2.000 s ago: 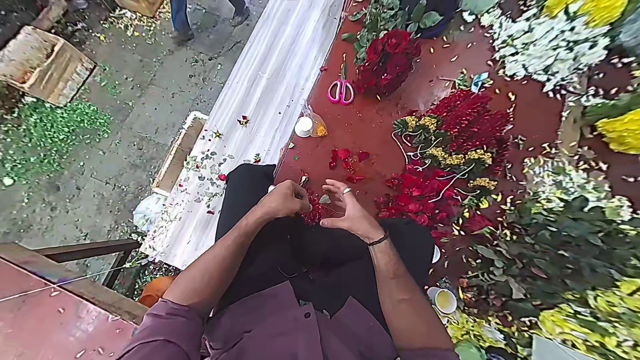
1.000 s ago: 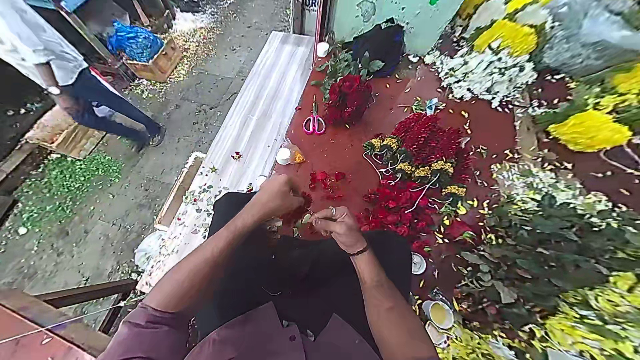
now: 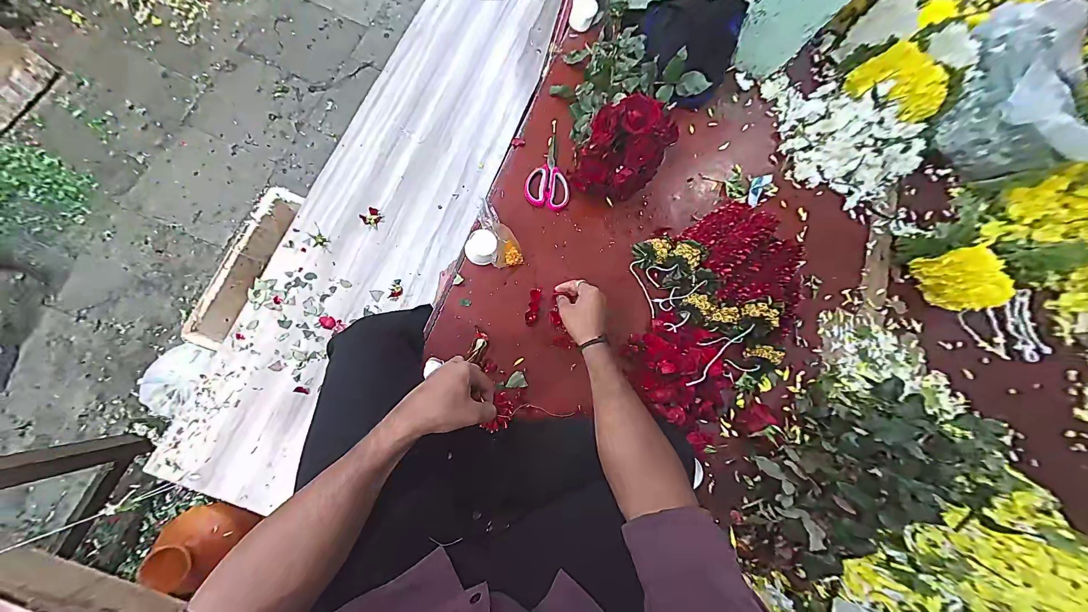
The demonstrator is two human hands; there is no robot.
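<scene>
My left hand is over my lap, its fingers pinched on a small red flower cluster from which a thin thread runs to the right. Farther forward, my right hand reaches down to the red tabletop, fingertips together beside small red petal pieces; whether it holds any is hidden. Right of it lie loose red petals and red garlands with yellow flower bands and white strings. Pink-handled scissors rest beside a bunch of red roses.
A white round container and a bag of orange bits stand near the table's left edge. White boards strewn with leaves adjoin it. Yellow flowers, white flowers and leafy stems crowd the right. A clay pot sits lower left.
My hands, close together over my lap a second ago, are now apart; the right has moved forward onto the tabletop. A walking person seen at upper left is out of view. The view has shifted.
</scene>
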